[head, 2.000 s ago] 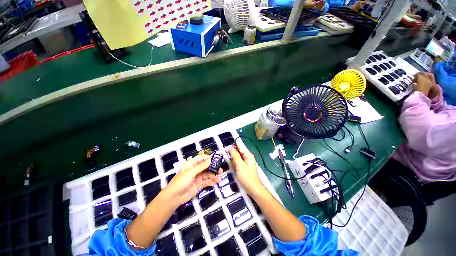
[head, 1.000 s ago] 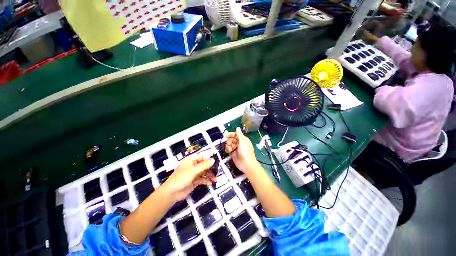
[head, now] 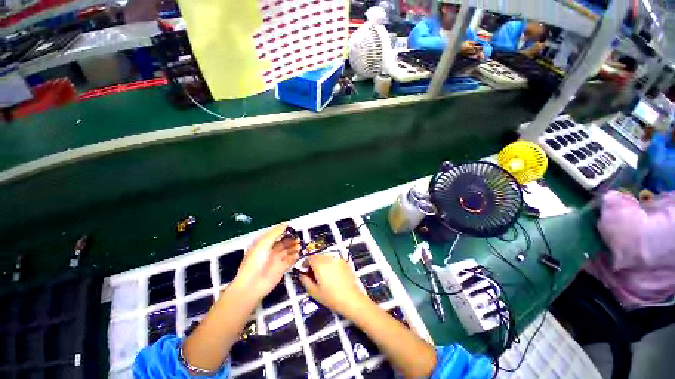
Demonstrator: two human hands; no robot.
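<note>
The white blister tray [head: 122, 318] lies under both hands, its pockets filled with glossy black display modules [head: 198, 276]. My left hand [head: 268, 259] is above the tray's middle, with a small dark part [head: 289, 235] at its fingertips. My right hand [head: 329, 280] is just to its right, fingers pointing left and curled close to the left hand; a dark bit shows at its fingertips, too small to identify. A circuit board with orange-gold spots [head: 316, 246] shows just behind the right hand. Another gold-spotted piece [head: 249, 330] lies on the tray beside my left forearm.
A black tray [head: 48, 326] is at left. Small boards [head: 186, 223] lie on the green belt [head: 222, 178]. At right are a silver-grey can [head: 407, 211], black fan [head: 476, 200], yellow fan [head: 522, 161], power strip [head: 471, 300] and cables. A pink-clothed person [head: 638, 248] sits far right.
The view has shifted. My right hand has turned from upright to pointing left, lower over the tray beside my left hand. My left hand is more upright. The pink-clothed person sits farther toward the frame's edge.
</note>
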